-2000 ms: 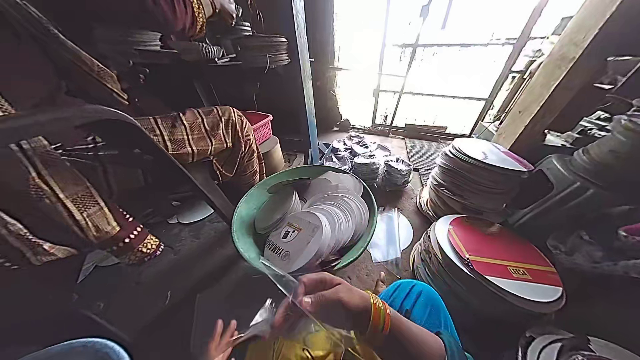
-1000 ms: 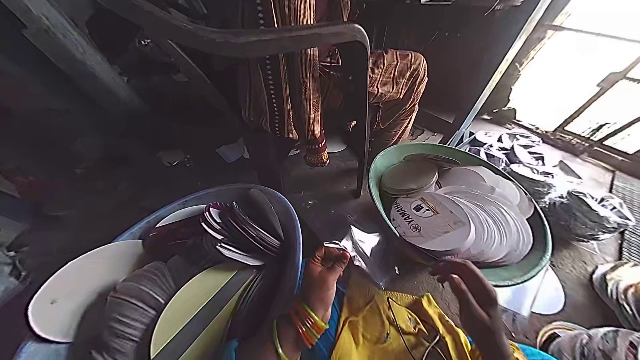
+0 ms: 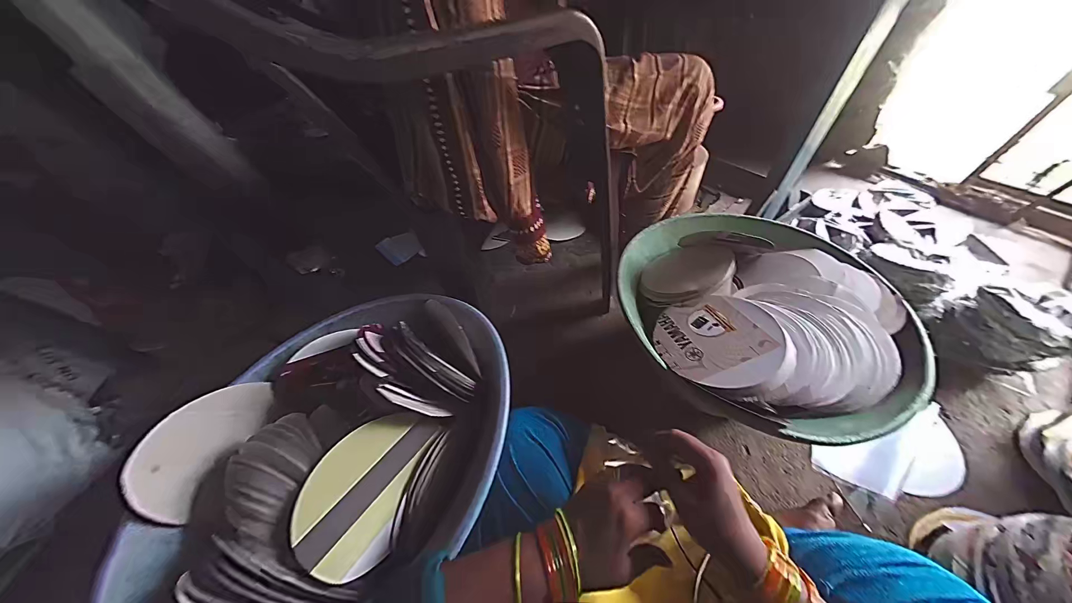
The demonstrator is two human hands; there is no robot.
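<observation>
My left hand (image 3: 610, 521), with bangles on the wrist, and my right hand (image 3: 702, 484) are close together over my yellow-clothed lap. A crumpled piece of clear plastic film (image 3: 624, 452) shows between and behind the fingers; which hand grips it is hard to tell. To the left stands a blue basin (image 3: 500, 368) full of stacked round discs, one of them yellow with a grey stripe (image 3: 360, 502). To the right a green basin (image 3: 921, 360) holds many white paper-like discs (image 3: 829, 343), the front one printed with a Yamaha mark.
Beyond the basins a person in patterned brown cloth (image 3: 662, 100) sits by a dark chair frame (image 3: 605, 167). Plastic-wrapped bundles (image 3: 997, 318) lie at the right near a bright opening. White sheets (image 3: 896, 461) rest on the floor beside the green basin, and a stack of discs (image 3: 1005, 544) stands lower right.
My hands have come together over my lap; one second ago they were apart, with clear film at the left hand. The view swung left after the first frame.
</observation>
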